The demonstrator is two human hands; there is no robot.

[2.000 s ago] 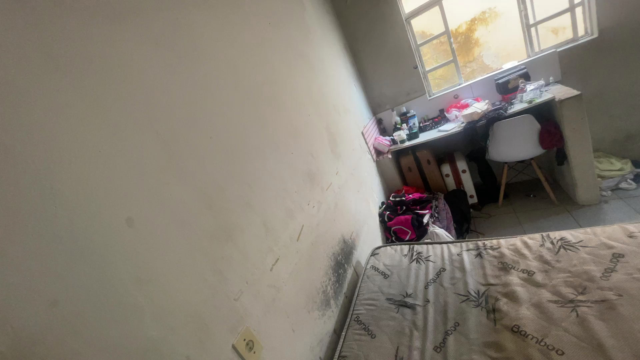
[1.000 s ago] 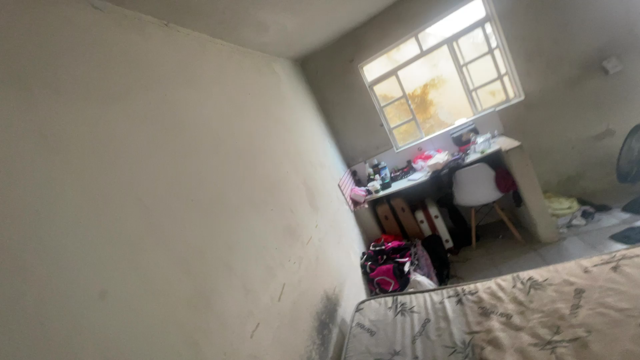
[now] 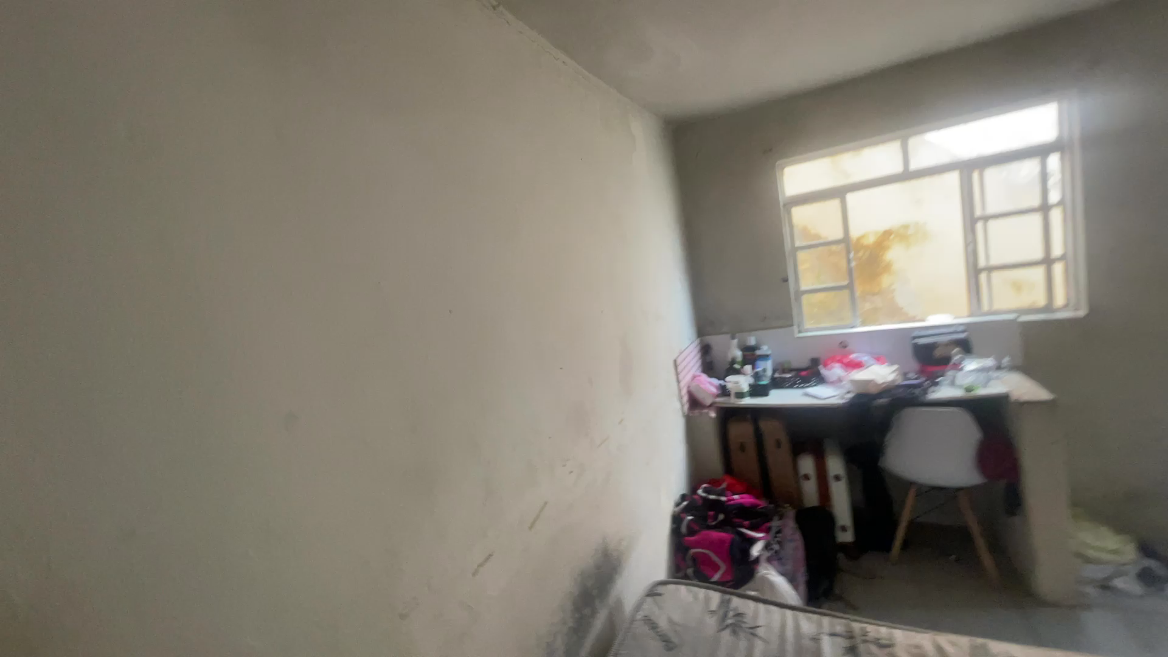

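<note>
Neither my left hand nor my right hand shows in the head view. A patterned mattress (image 3: 776, 625) reaches into the bottom edge, close to the pale wall (image 3: 365, 319) that fills the left half. Beyond it, a desk (image 3: 794, 398) stands under a window (image 3: 908, 242), its top crowded with bottles, cloth and small items. A white chair (image 3: 933, 447) with wooden legs is at the desk's front. What my hands hold or touch is hidden.
Pink and black bags or clothes (image 3: 721, 547) are heaped on the floor by the wall. Upright brown and white cases (image 3: 776, 461) stand under the desk. Pale cloth (image 3: 1109, 547) lies on the floor right of the desk's end support (image 3: 1049, 502).
The view has tilted up and levelled, so more wall and ceiling and less mattress show. Nothing in the room has plainly moved.
</note>
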